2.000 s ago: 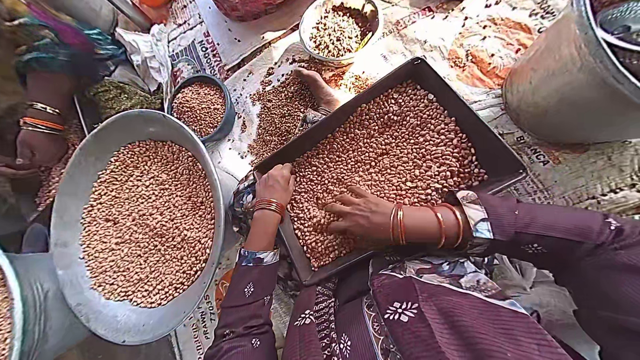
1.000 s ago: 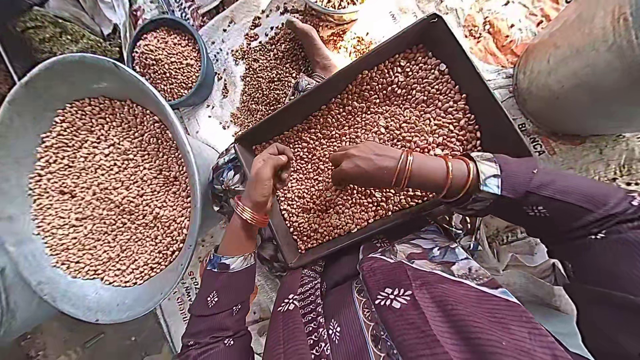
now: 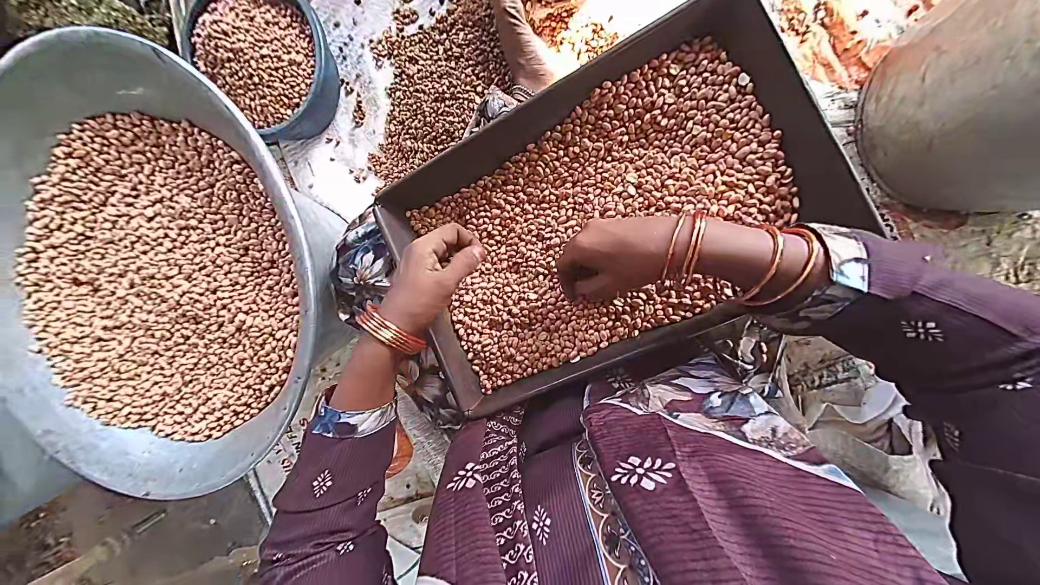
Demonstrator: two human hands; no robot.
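A dark rectangular tray full of reddish-brown peanut kernels lies tilted across my lap. My left hand is over the tray's left end, thumb and forefinger curled close together; whether a kernel sits between them cannot be told. My right hand is at the middle of the tray, fingers bent down to the kernels, its fingertips hidden behind the hand. Left of the tray stands a wide metal basin heaped with paler kernels.
A blue-grey bucket of kernels stands at the upper left. Darker kernels lie in a pile on the sheet beyond the tray, beside a bare foot. A large metal container is at the upper right.
My left hand was on the tray's edge two seconds ago and is now over its left end with the fingers curled. My right hand's spread fingers have drawn together. The view has shifted.
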